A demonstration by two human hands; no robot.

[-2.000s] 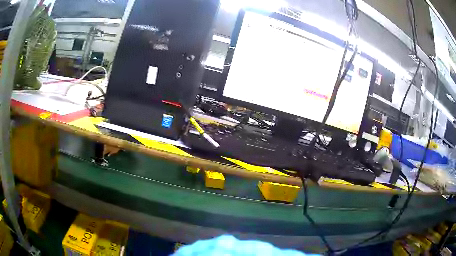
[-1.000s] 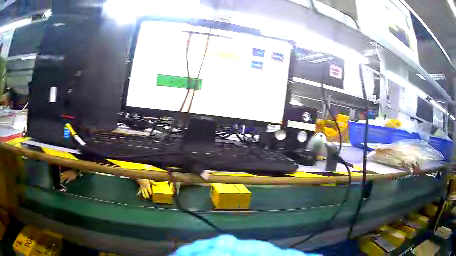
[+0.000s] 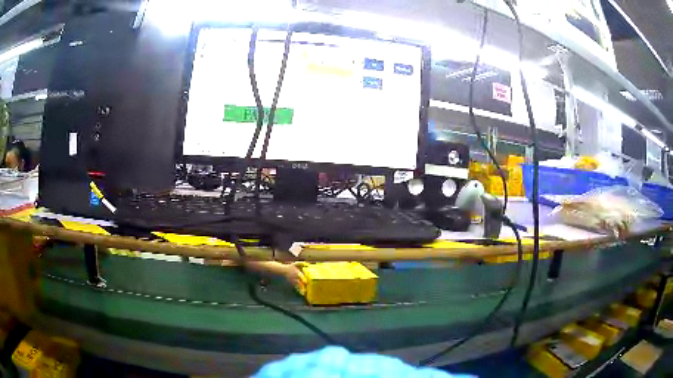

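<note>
Neither of my hands is in view. A yellow box (image 3: 339, 283) lies on the green belt (image 3: 199, 288) below the raised shelf. Another person's hand (image 3: 284, 273) reaches from the left under the shelf and touches the box's left end. The monitor (image 3: 302, 96) shows a white page with a green bar; its lettering is partly covered by hanging cables. The black keyboard (image 3: 295, 219) lies below it. The barcode scanner (image 3: 472, 201) stands to the right of the keyboard.
A black computer tower (image 3: 111, 118) stands left. Black cables (image 3: 533, 184) hang across the view. Plastic bags (image 3: 605, 210) and a blue bin (image 3: 568, 181) are right. More yellow boxes (image 3: 579, 341) lie lower right. A light-blue shape (image 3: 354, 365) fills the bottom edge.
The view has swung right since the first frame, then changed only slightly. The monitor page now shows a green bar. Another person's hand is now at a box further right on the belt.
</note>
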